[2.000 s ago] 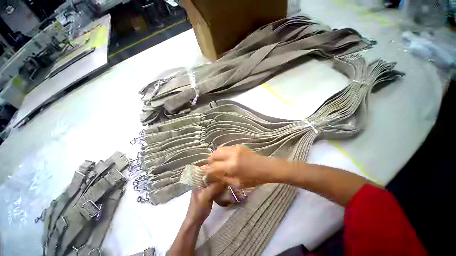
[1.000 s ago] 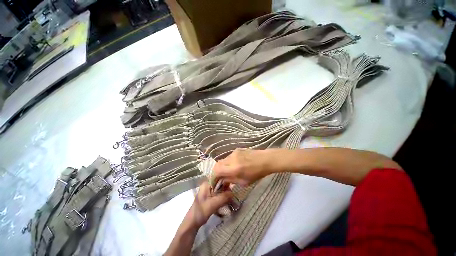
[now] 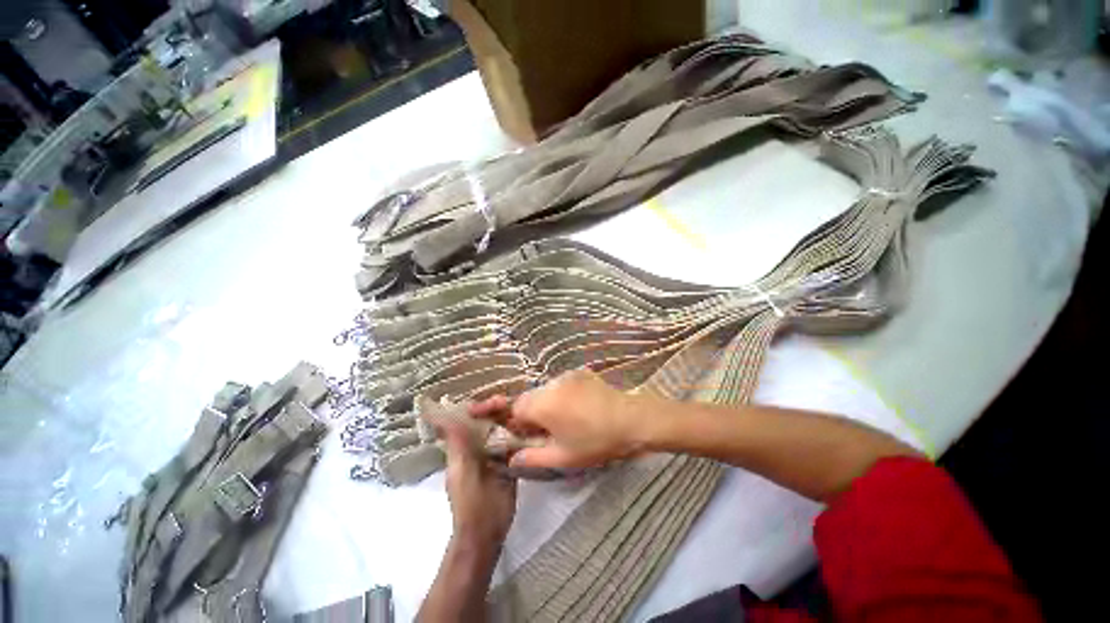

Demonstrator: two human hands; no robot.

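Observation:
My left hand (image 3: 477, 484) and my right hand (image 3: 575, 424) are together over the near edge of the assembled straps (image 3: 457, 335). Both grip a beige-grey webbing strap (image 3: 441, 420), whose pale end shows above my left fingers. The buckle on it is hidden by my fingers. The assembled straps lie in a row, silver hooks at the left, tails gathered by a whitish tie (image 3: 767, 296). Long loose webbing straps (image 3: 633, 535) run from that tie toward me, under my right forearm. Short strap pieces (image 3: 225, 487) with silver buckles are heaped at the left.
A tied strap bundle (image 3: 609, 140) lies beyond the row, against a brown cardboard box (image 3: 584, 55). Crumpled clear plastic (image 3: 1053, 110) lies at the far right. Another short piece (image 3: 353, 609) lies at the near edge. A separate table (image 3: 171, 158) stands at the far left.
My hands have moved closer together over the strap, with my right fingers now pointing left over it. The silver buckle seen between my hands earlier is now covered. The view has shifted slightly.

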